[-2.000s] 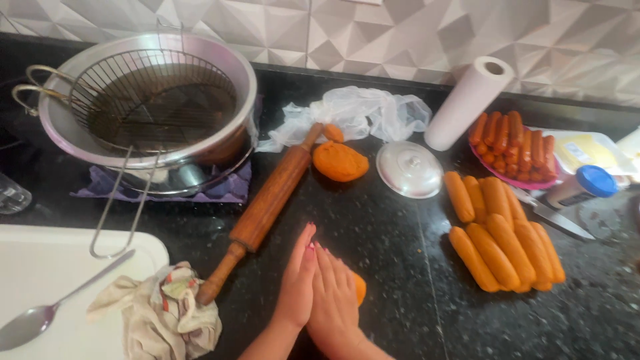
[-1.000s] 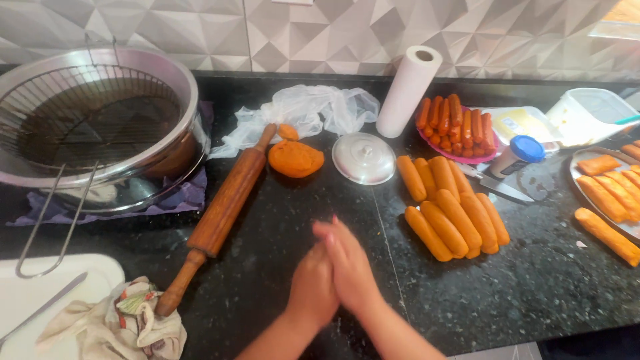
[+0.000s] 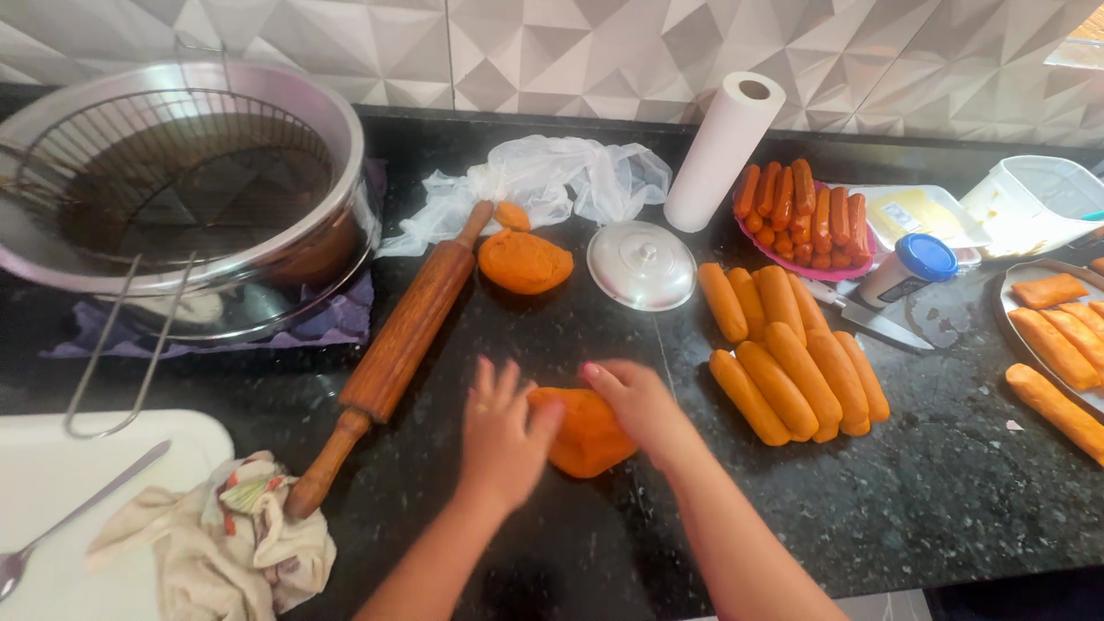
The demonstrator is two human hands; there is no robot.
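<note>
A flattened piece of orange dough (image 3: 588,435) lies on the dark stone counter between my hands. My left hand (image 3: 504,431) is at its left edge, fingers spread and slightly blurred, the thumb over the dough. My right hand (image 3: 634,405) rests on its upper right edge, fingers apart. Left of my hands lies a wooden rolling pin (image 3: 410,332), its lower handle on a crumpled cloth (image 3: 250,535). Beyond my hands sit a larger lump of orange dough (image 3: 526,261) and a metal lid (image 3: 642,265). Shaped dough rolls (image 3: 798,371) are grouped to the right.
A metal pot (image 3: 341,216) with a wire basket stands at left, near a white tray (image 3: 194,423) with a spoon. Behind are a plastic bag (image 3: 578,172) and a paper towel roll (image 3: 724,151). Sausages (image 3: 802,207), a knife (image 3: 884,325), a blue-capped jar (image 3: 910,269) and fried rolls (image 3: 1052,345) lie right.
My hands were pressed together; now they are apart on either side of the dough, which was mostly hidden before. The view has shifted to the right since two seconds ago.
</note>
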